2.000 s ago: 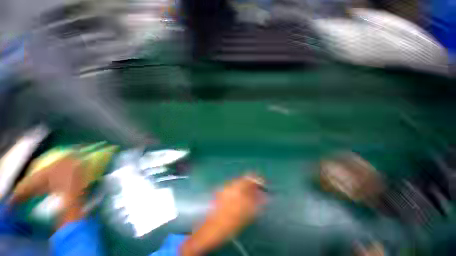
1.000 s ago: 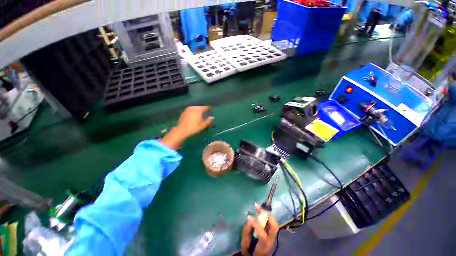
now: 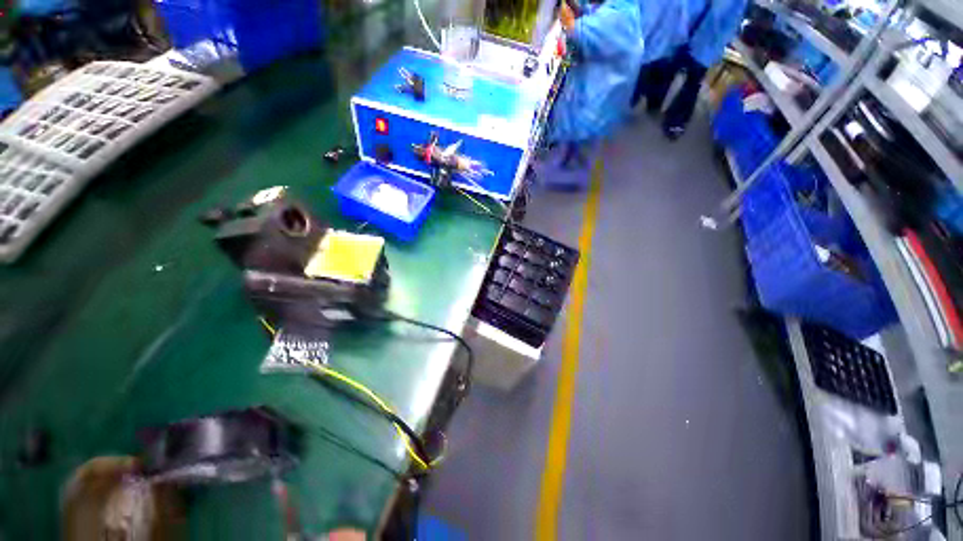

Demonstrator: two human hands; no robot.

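My right hand (image 3: 344, 536) shows only as a small blurred patch of skin at the bottom edge; its grip cannot be seen. A thin blurred rod, apparently the soldering iron (image 3: 285, 509), stands just left of it. My left hand is out of the picture. The brown round tub (image 3: 118, 505) is at the bottom left, cut off by the edge. The black fan (image 3: 216, 446) lies beside it. The black soldering station (image 3: 317, 294) with a yellow label is farther up the green bench.
A blue machine (image 3: 449, 127) and a blue bin (image 3: 385, 201) stand at the bench's far end. A black gridded tray (image 3: 528, 277) sits beside the bench edge. Cables (image 3: 370, 396) run over that edge. A white tray (image 3: 90, 127) is far left. People in blue smocks (image 3: 599, 74) and shelves are beyond the aisle.
The view has swung right, towards the aisle and shelves. My left hand has left the picture. My right hand, which held the soldering iron, is now almost wholly cut off at the bottom.
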